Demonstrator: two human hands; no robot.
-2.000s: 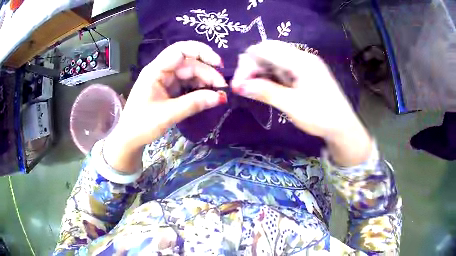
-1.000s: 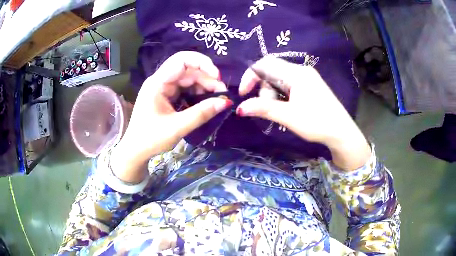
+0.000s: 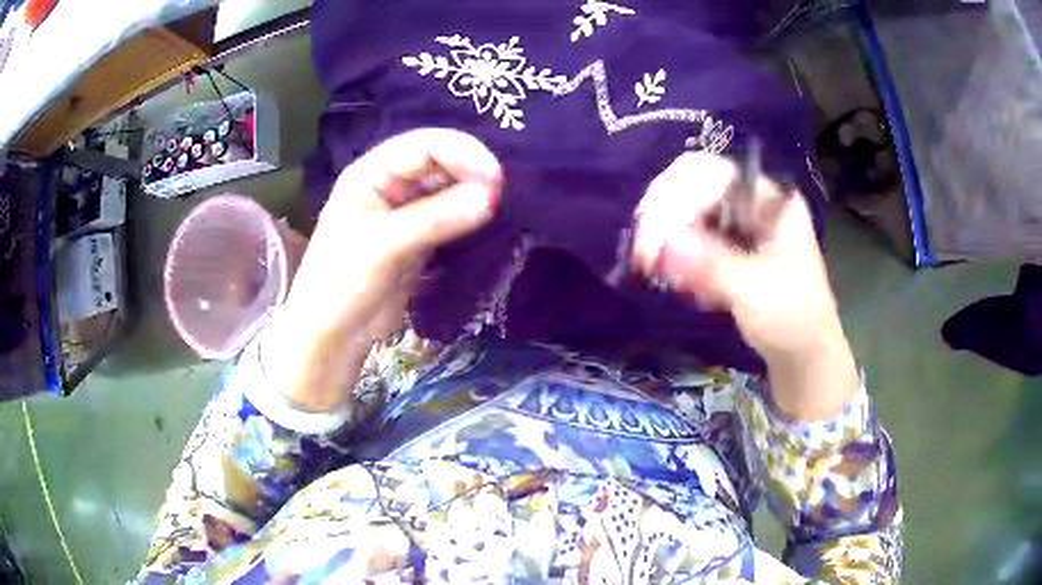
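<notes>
The dark purple garment (image 3: 560, 171) with white embroidery lies over the lap. My left hand (image 3: 389, 234) is over its left part, with thumb and fingertips pinched together on what looks like a bit of the cloth; the pinched part is mostly hidden. My right hand (image 3: 760, 269) is blurred, over the right part of the cloth and well apart from the left. A dark, narrow tool, probably the small scissors (image 3: 751, 189), sticks up from its palm. Its fingertips are together; no needle or thread can be made out.
A translucent pink tub (image 3: 225, 278) stands on the green floor at left. A pale box of thread spools (image 3: 206, 149) is behind it. A white-covered table (image 3: 97, 51) is at upper left. Blue-edged furniture (image 3: 903, 149) stands at right, with a dark shape (image 3: 1000, 320) on the floor.
My hands were close together at the centre. My right hand has moved away to the right with the dark tool in its palm. My left hand has moved slightly left, its fingertips now closed tighter.
</notes>
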